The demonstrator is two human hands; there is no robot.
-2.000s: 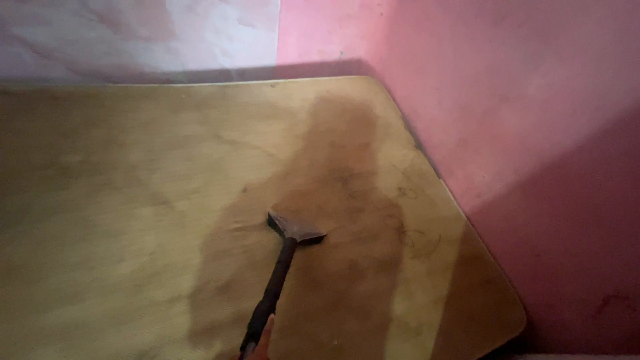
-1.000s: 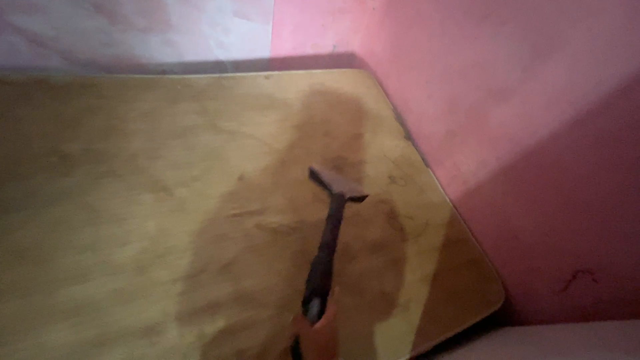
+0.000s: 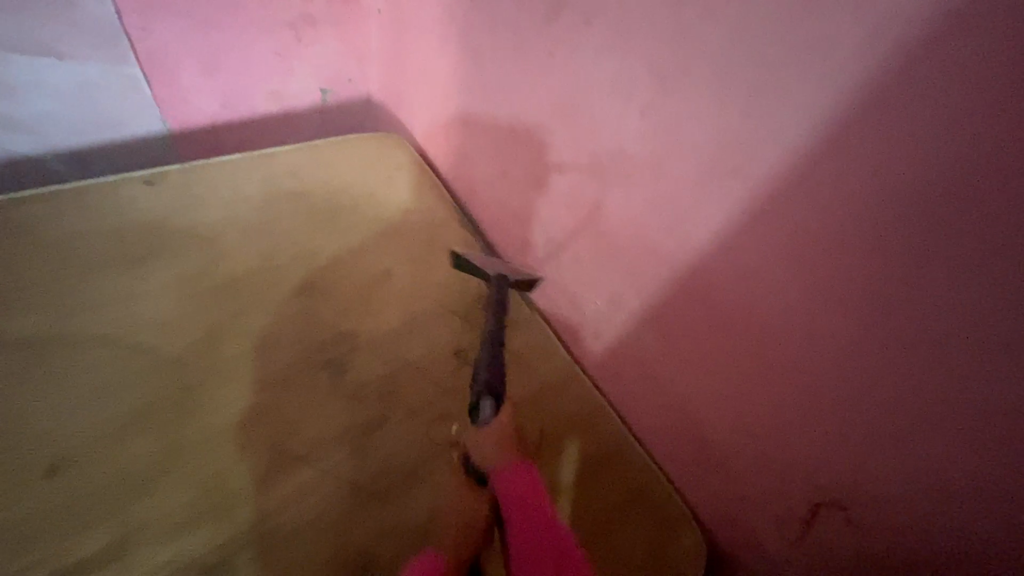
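My right hand, in a pink sleeve, is closed around the dark handle of a vacuum cleaner wand. Below it, low in the view, my left hand grips the lower part of the same wand; it is blurred and its fingers are hard to make out. The wide, flat nozzle is at the far end, over the right edge of a tan, stained mattress, close to the pink wall. Whether the nozzle touches the wall cannot be told.
A pink wall runs along the mattress's right side and meets a pale, marbled wall section at the upper left. The mattress has rounded corners and a dark gap beside its edge. Shadows fall on the mattress and wall.
The nozzle has moved from the middle of the mattress to its right edge by the wall. Both hands and pink sleeves now show. The view has turned to the right.
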